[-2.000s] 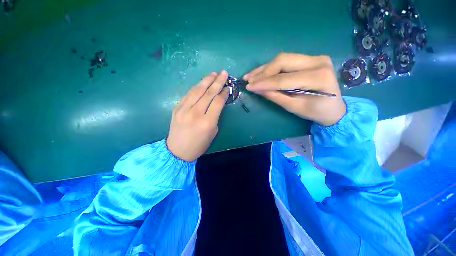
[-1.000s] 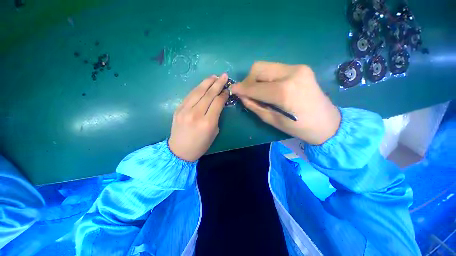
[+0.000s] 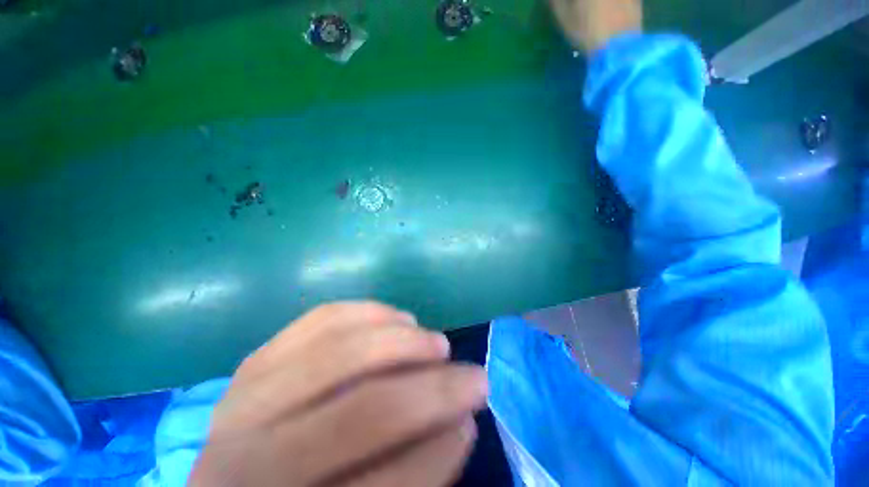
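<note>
My left hand (image 3: 348,404) is large and blurred at the bottom, raised near the camera, fingers bent together; I cannot tell whether it holds anything. My right hand (image 3: 602,17) is at the top edge, blurred and cut off; its fingertips and any tool are hidden. Dark round units (image 3: 331,32) lie along the bright green far strip, one with clear film sticking out. Dark units (image 3: 611,205) show partly beside my right sleeve, which hides the rest of that area. Another dark unit (image 3: 815,132) lies at the far right.
Small dark parts (image 3: 250,194) lie scattered on the green surface (image 3: 124,233) at left. A clear ring (image 3: 372,198) lies near a small reddish scrap (image 3: 343,189). A pale bar (image 3: 796,40) crosses the top right. A blue sleeve is at the left edge.
My right hand has left the unit and reached forward to the top edge. My left hand has come back and up towards the camera. The view has shifted, showing the far strip.
</note>
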